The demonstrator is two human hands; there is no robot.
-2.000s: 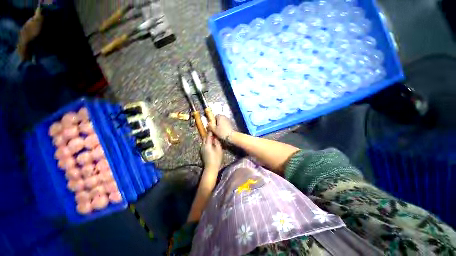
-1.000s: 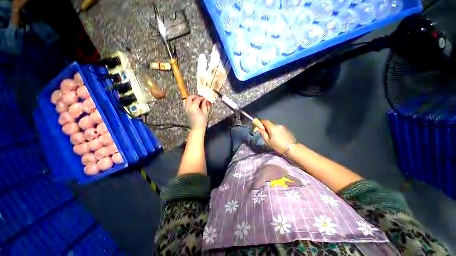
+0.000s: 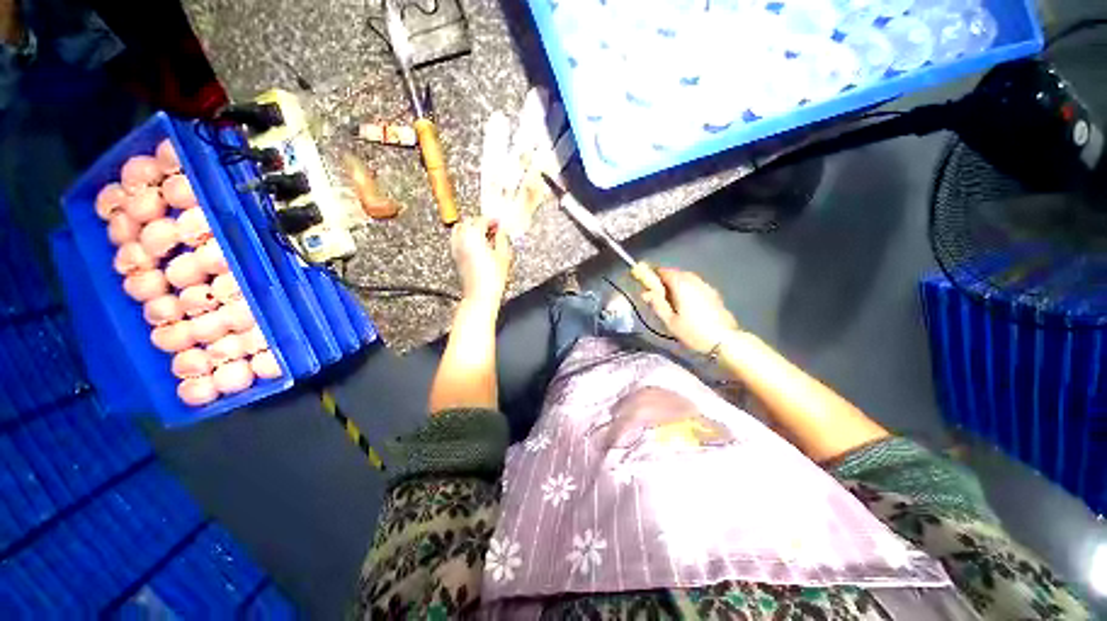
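My right hand [image 3: 690, 309] is closed around the wooden handle of a soldering iron [image 3: 597, 227]. Its metal shaft points up and left, and its tip is at the right side of a stained white glove [image 3: 500, 164] lying on the bench. My left hand [image 3: 482, 257] has its fingertips on the glove's near edge and seems to pinch it. A second soldering iron [image 3: 435, 170] with a wooden handle lies on the bench left of the glove, its shaft pointing away from me.
A blue tray [image 3: 591, 155] of clear round parts stands at the bench's right. Left are a power strip [image 3: 318, 182] with black plugs, a small yellow-orange item [image 3: 386, 132] and a blue tray of pink balls [image 3: 182, 289]. A black fan [image 3: 1014, 200] stands right. Another person's arm shows top left.
Two seconds ago both hands were together by the iron handles. Then my right hand lifted one iron away to the right and my left hand moved to the glove. The tip now meets the glove higher up.
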